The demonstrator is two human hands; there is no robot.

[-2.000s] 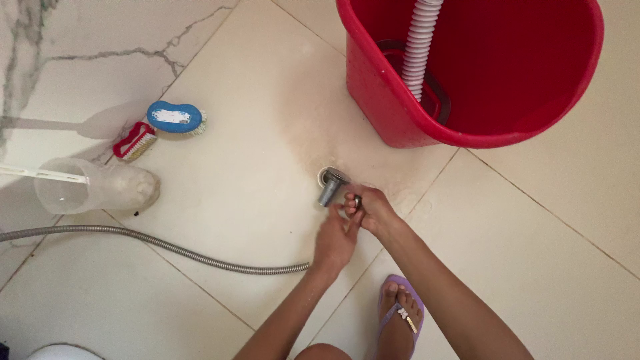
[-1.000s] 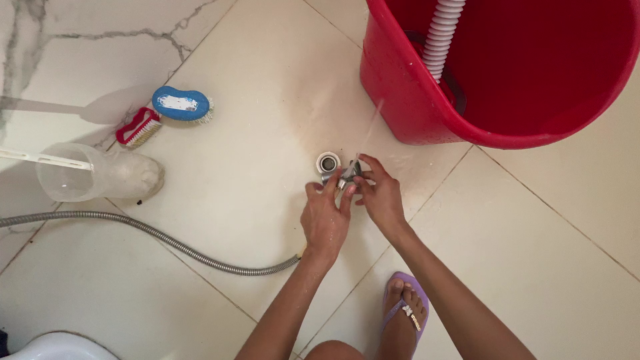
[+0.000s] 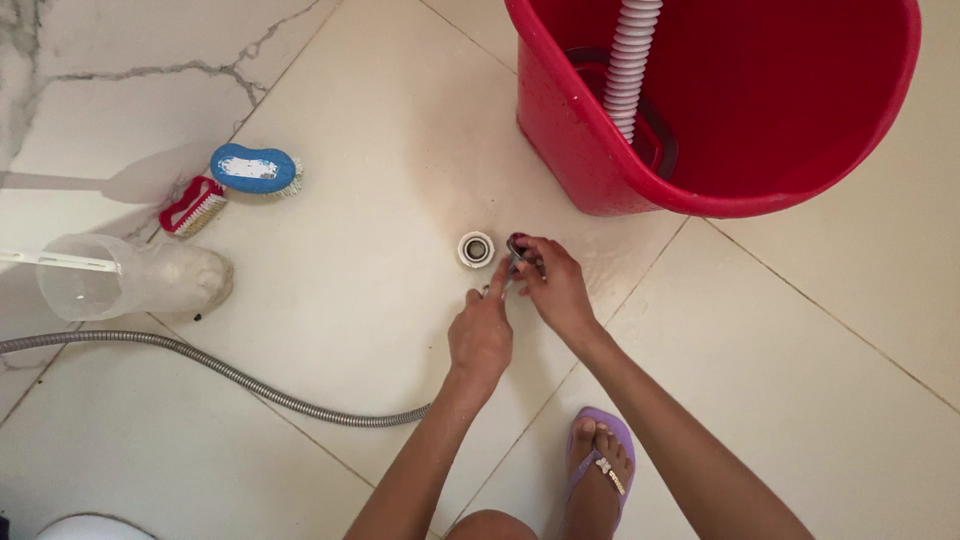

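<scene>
Both hands are on a small grey fitting (image 3: 514, 264) with a ring-shaped end, just right of a round white pipe fitting (image 3: 475, 250) on the tiled floor. My right hand (image 3: 556, 289) grips the ring end with thumb and fingers. My left hand (image 3: 484, 330) holds the lower part, its index finger laid along it; the fingers partly hide the piece. A flexible metal hose (image 3: 300, 405) runs across the floor from the left and ends by my left forearm, where the arm may hide more of it.
A red plastic bucket (image 3: 555, 142) with a ribbed white hose (image 3: 631, 67) in it stands at the upper right. At left are a blue scrub brush (image 3: 253, 169), a red scrub brush (image 3: 192, 206) and a translucent plastic container (image 3: 150, 277). A purple flip-flop (image 3: 626, 442) is below.
Two seconds ago the grey fitting was over the round white fitting; now it is held to the right of it, with the white fitting exposed. My fingers have shifted on the piece.
</scene>
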